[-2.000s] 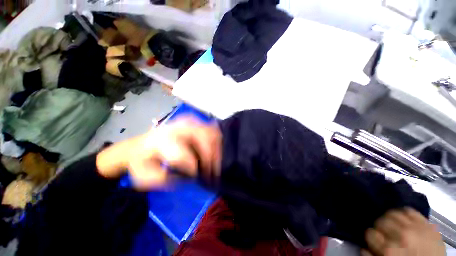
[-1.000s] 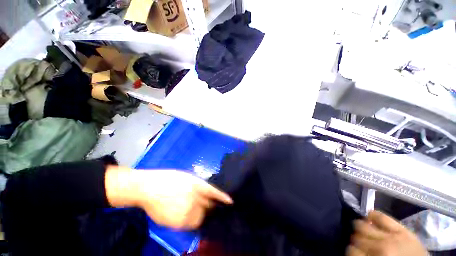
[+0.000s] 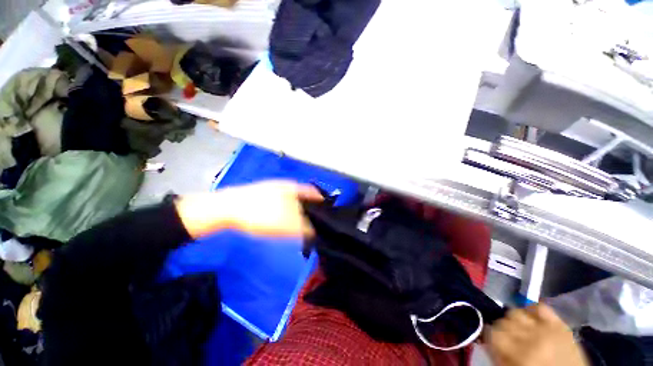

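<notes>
A dark garment point(image 3: 394, 261) lies over the lap on red checked cloth point(image 3: 329, 336), stretched between my two hands. A white loop of tape or cord point(image 3: 450, 325) and a small white tag-like piece point(image 3: 369, 219) show on it. My left hand point(image 3: 250, 209) is blurred and grips the garment's left end. My right hand point(image 3: 533, 336) grips its right end near the lower right. The fingertips of both hands are partly hidden by blur or cloth.
A white sewing table point(image 3: 401, 107) with a ruler-marked front edge stands ahead, and a second dark cloth bundle point(image 3: 315, 50) lies on it. A blue bin point(image 3: 250, 279) is below at left. Cloth heaps point(image 3: 79, 193) and cartons point(image 3: 136, 86) are at far left. Metal machine parts point(image 3: 551, 168) are at right.
The garment has come down from in front of the table edge onto the lap and is spread flatter, showing the white loop. My left hand has moved up; the right hand still holds the cloth.
</notes>
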